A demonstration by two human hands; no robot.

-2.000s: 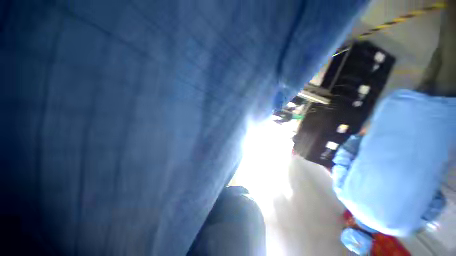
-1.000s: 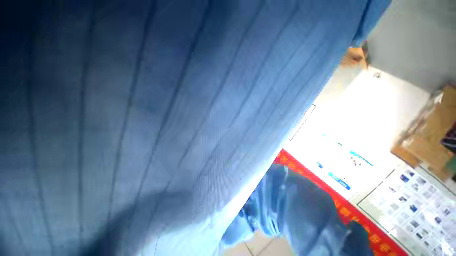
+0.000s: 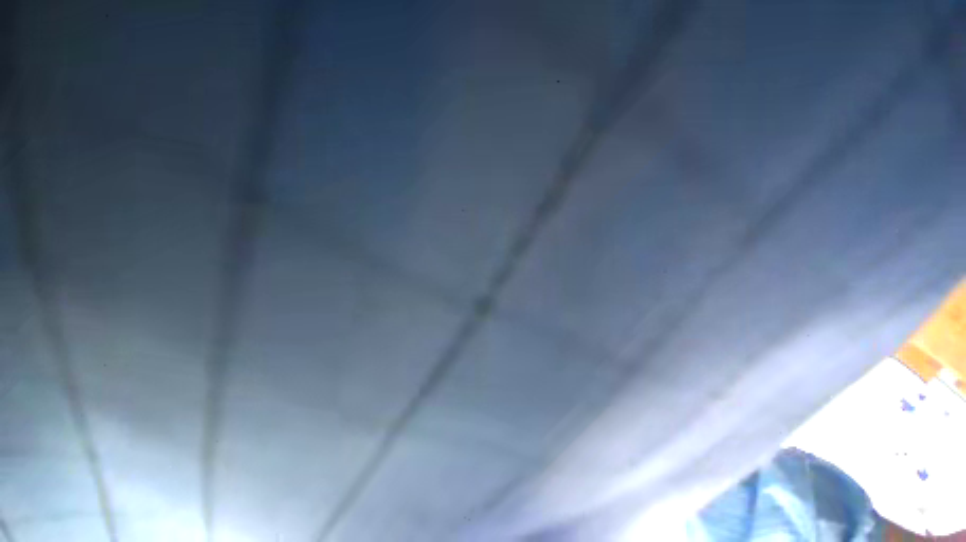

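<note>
Blue smock cloth (image 3: pixel 424 265) with dark grid lines fills almost the whole head view, very close to the camera and blurred. It is darker at the top and paler towards the bottom. Neither my left hand nor my right hand is in the picture. Whether a hand touches the cloth is hidden.
At the lower right edge, a piece of blue clothing (image 3: pixel 789 498), seemingly on a person, shows beyond the cloth. Beside it is a white panel with small blue marks (image 3: pixel 900 434). An orange-brown surface (image 3: pixel 943 333) is at the right edge.
The cloth has come closer and now covers more of the view. The red banner and the sheet with small pictures have gone out of view, and the blue clothing now shows smaller at lower right.
</note>
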